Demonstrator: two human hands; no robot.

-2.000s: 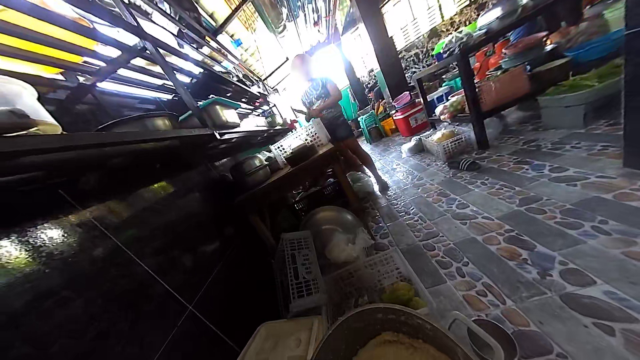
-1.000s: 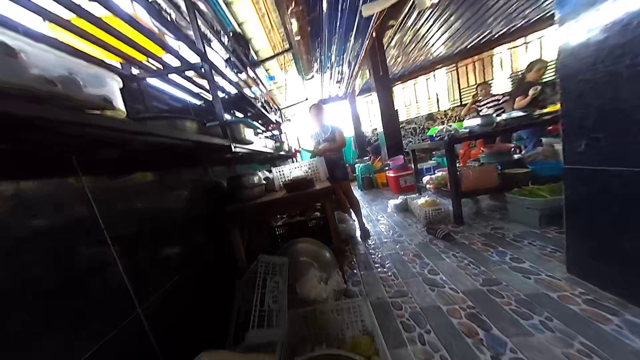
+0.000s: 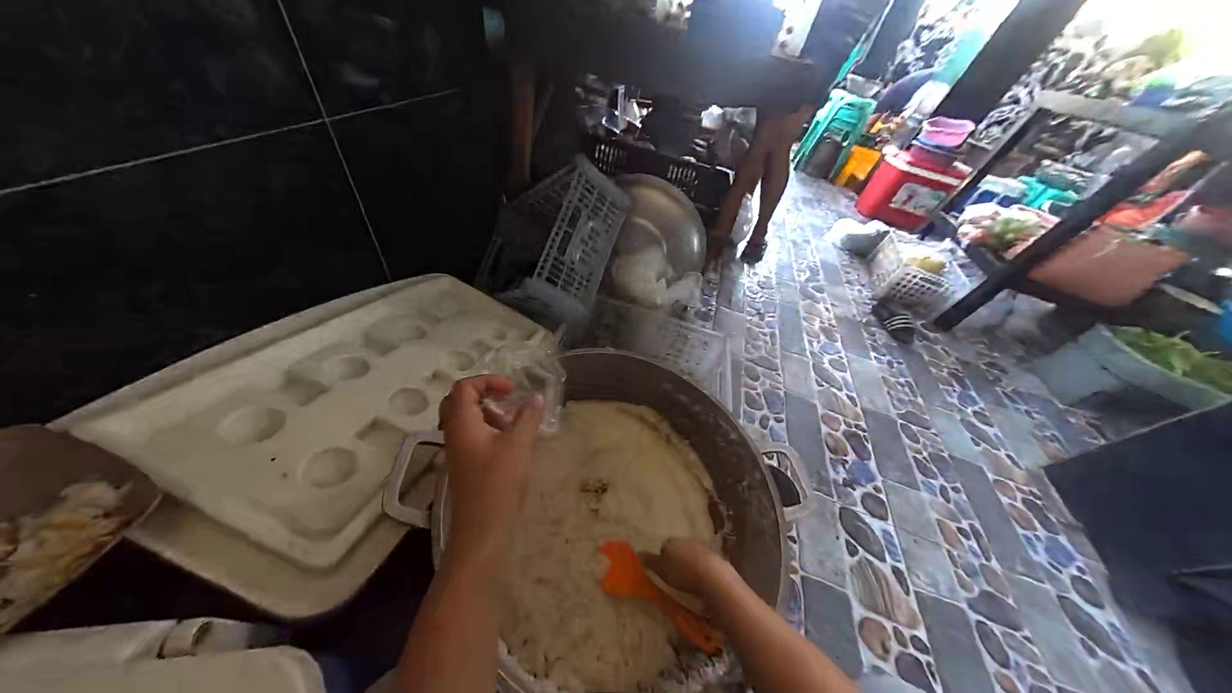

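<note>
A large metal pot (image 3: 760, 568) with side handles holds a pale, creamy mass (image 3: 616, 462) with a small dark patch near its middle. Over the pot's left rim my left hand (image 3: 489, 414) pinches a clear plastic bag or wrapper (image 3: 539, 380). My right hand (image 3: 688, 568) is low over the pale mass, at an orange spatula or scoop (image 3: 626, 573); its fingers are partly hidden, so how firmly they hold it does not show.
Left of the pot lies a cream plastic lid (image 3: 366, 404) with round hollows, beside a container of food scraps (image 3: 67, 529). Beyond the pot are plastic crates (image 3: 582, 231) and a metal basin (image 3: 664, 221). A person's legs (image 3: 765, 173) show farther off, near a red cooler (image 3: 910, 188).
The view has tipped down to the pot. Both my hands, the clear plastic and the orange utensil now show; none of them appears in the earlier frames.
</note>
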